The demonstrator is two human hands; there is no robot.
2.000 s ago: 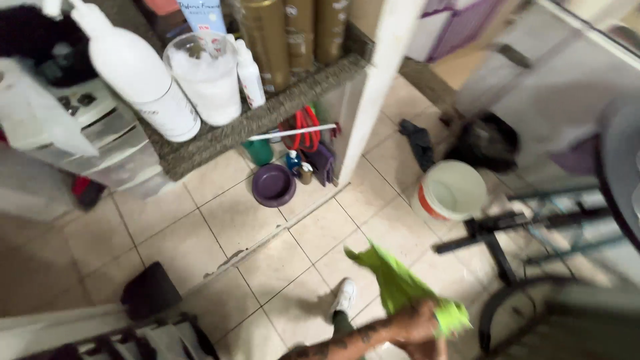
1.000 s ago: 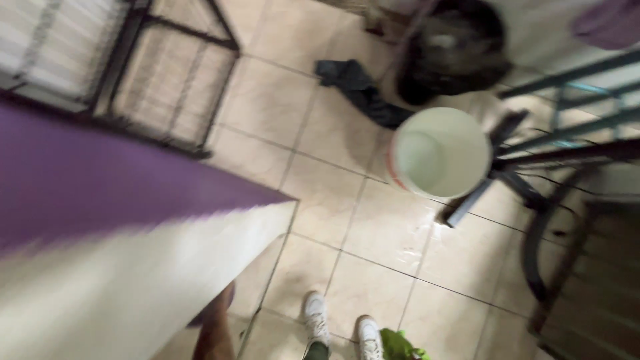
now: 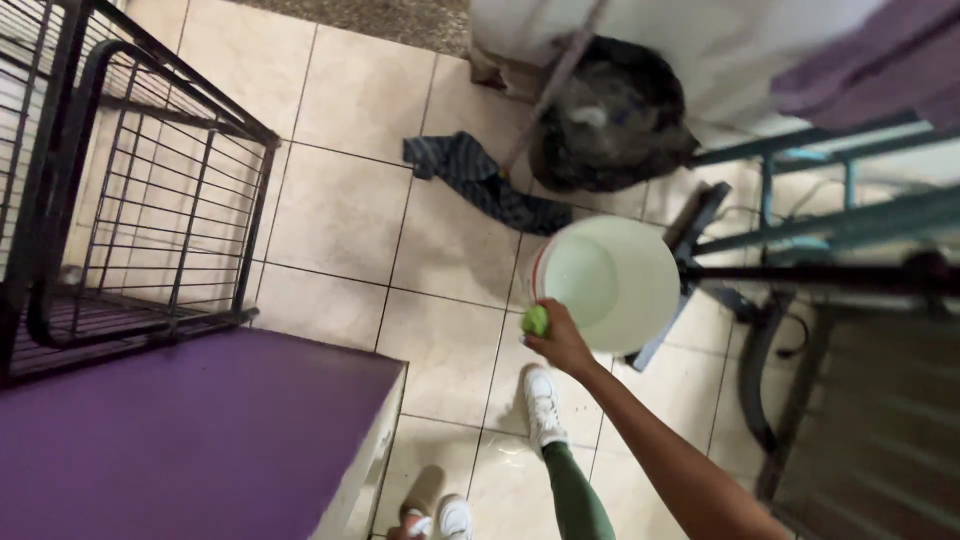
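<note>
My right hand (image 3: 559,337) is closed around a bunched bright green cloth (image 3: 535,321), beside the rim of a white bucket (image 3: 637,281). The bucket stands on the tiled floor with cloudy, pale liquid inside; a red band shows on its outer side. At the bottom edge, left of one white sneaker, a small patch of skin (image 3: 415,523) looks like part of my left hand; its fingers and anything in them cannot be made out. Beyond the bucket, a dark patterned cloth (image 3: 487,184) lies crumpled on the floor, its near end close to the rim.
A bin lined with a black bag (image 3: 615,112) stands past the bucket. To the right are a dark chair base (image 3: 761,375) and teal metal bars (image 3: 847,214). A black wire crate (image 3: 172,210) and a purple-topped low wall (image 3: 202,442) occupy the left side.
The green cloth, spread out and hanging two seconds ago and low by the shoes one second ago, is now bunched in my right hand at the bucket's rim. The view has shifted strongly.
</note>
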